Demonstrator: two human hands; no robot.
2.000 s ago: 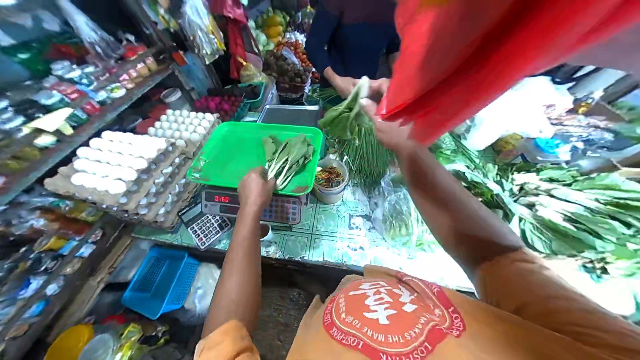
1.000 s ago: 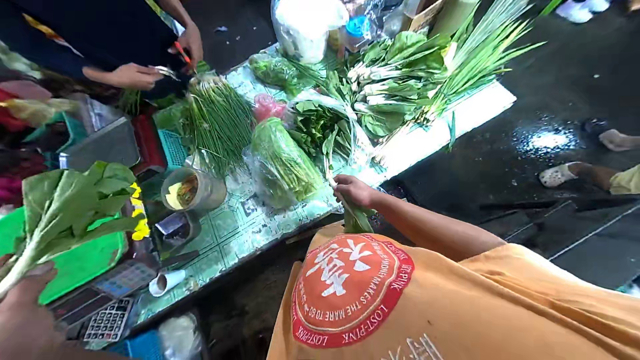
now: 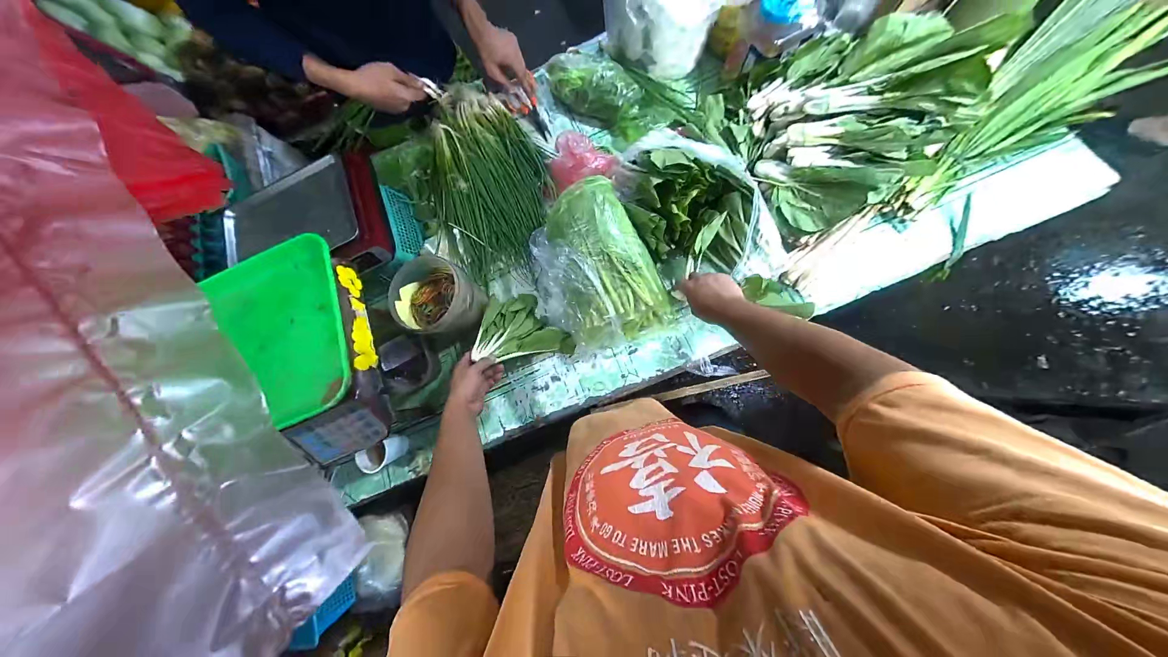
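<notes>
My left hand (image 3: pixel 474 381) grips the white stems of a small bunch of leafy greens (image 3: pixel 516 330) over the table edge. To its left lies the green tray (image 3: pixel 285 319) of a weighing scale, with nothing on it. My right hand (image 3: pixel 713 294) is closed around pale stems at the near side of an open clear plastic bag of dark leafy greens (image 3: pixel 680 196). Green leaves show beneath my right wrist. Between my hands, a bagged bunch of light green vegetables (image 3: pixel 607 255) lies on the table. A plastic tub (image 3: pixel 436 294) stands behind my left hand.
A co-worker's hands (image 3: pixel 388 87) hold a tool with orange handles near a bundle of green onions (image 3: pixel 484 173). More white-stemmed greens (image 3: pixel 839 128) lie at the far right. A red and clear plastic bag (image 3: pixel 137 383) hangs close on the left. A white cup (image 3: pixel 381 453) stands by the scale.
My left hand has moved from above the scale to the table edge, still with greens. My right hand is now at the clear bag's near side. The view has shifted.
</notes>
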